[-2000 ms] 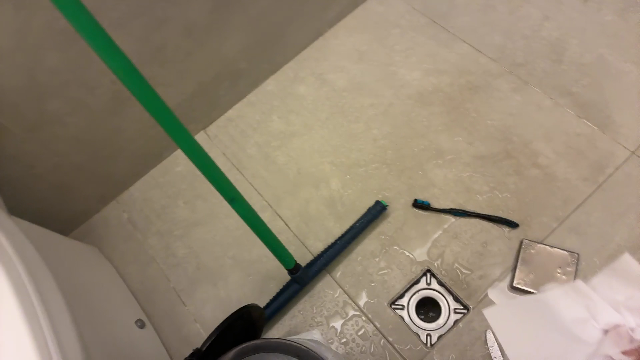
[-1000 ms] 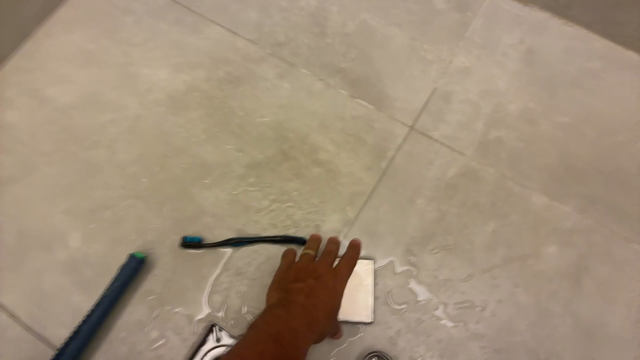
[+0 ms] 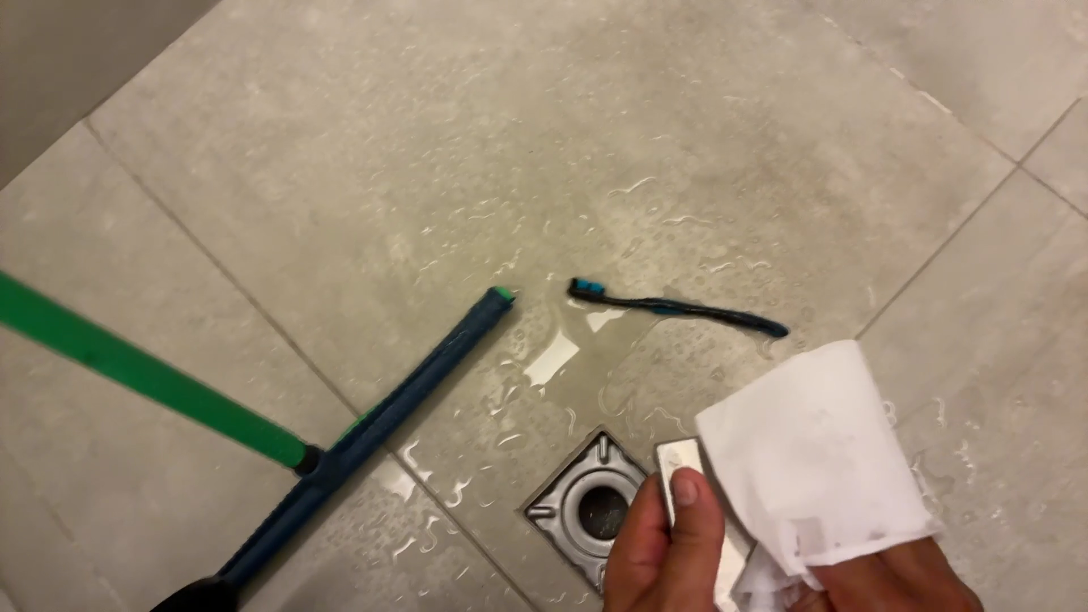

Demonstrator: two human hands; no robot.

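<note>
My left hand [image 3: 671, 540] grips a square metal drain cover [image 3: 680, 459] between thumb and fingers, at the lower right. My right hand [image 3: 892, 582] holds a white paper tissue [image 3: 824, 450] against the cover's right side; the tissue hides most of its fingers. Just left of and below the cover, the square metal floor drain [image 3: 586, 501] lies uncovered in the tiles, its round hole showing. Beyond the hands, a black and blue toothbrush [image 3: 680, 308] rests on the wet floor.
A floor squeegee with a dark blue head [image 3: 408, 399] and green handle [image 3: 153, 374] lies left of the drain. A black rounded object [image 3: 200, 595] shows at the bottom left. Water drops cover the grey tiles [image 3: 476, 153]. A wall [image 3: 76, 59] meets the floor at upper left.
The drain cover lay on the floor beside the drain and is now in my left hand. A hand was reaching over it one second ago. The view has shifted.
</note>
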